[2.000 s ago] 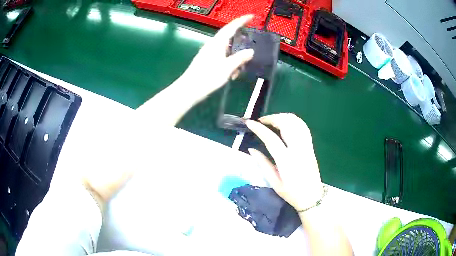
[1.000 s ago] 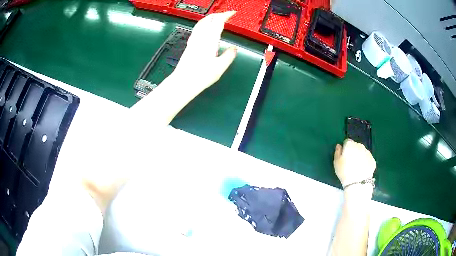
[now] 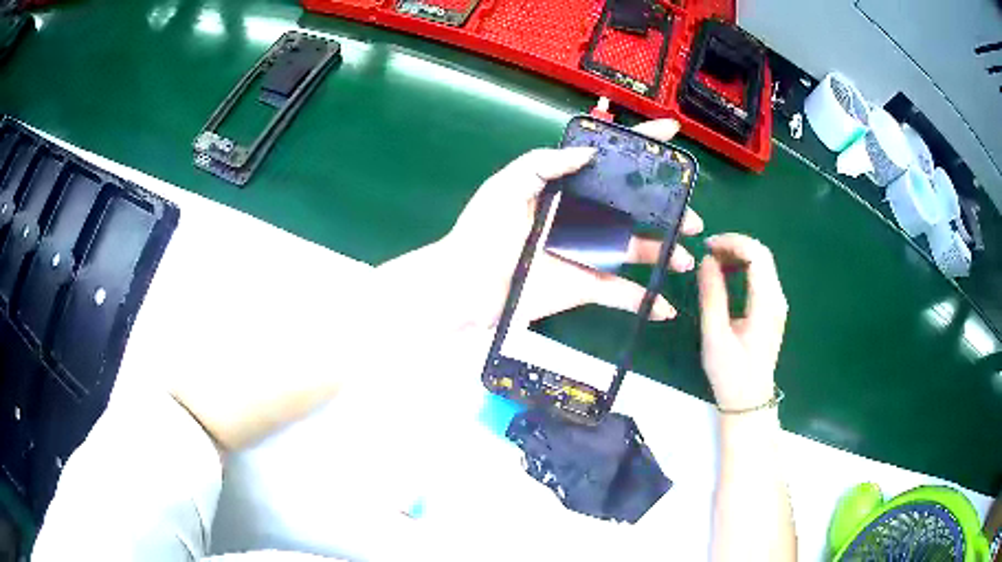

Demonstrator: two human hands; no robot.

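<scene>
My left hand (image 3: 511, 209) holds a black phone middle frame (image 3: 643, 181) by its long sides, upright and slightly tilted, over the belt's near edge. Its large lower opening shows my fingers behind it; gold marks show at its bottom end. My right hand (image 3: 747, 318) is just right of the frame, fingers apart, with nothing visible in it. More frames (image 3: 288, 82) lie together on the green belt (image 3: 429, 143) at the upper left.
A red tray (image 3: 527, 38) with frames stands beyond the belt. A crumpled black piece (image 3: 599, 467) and blue patch (image 3: 500, 415) lie on the white surface (image 3: 363, 472). Black trays (image 3: 77, 285) are at left, a green fan (image 3: 917, 527) lower right, white rolls (image 3: 835, 110) upper right.
My left hand has come right and now holds a frame over the middle. My right hand has moved left from the belt's right side. The frames at upper left lie further left.
</scene>
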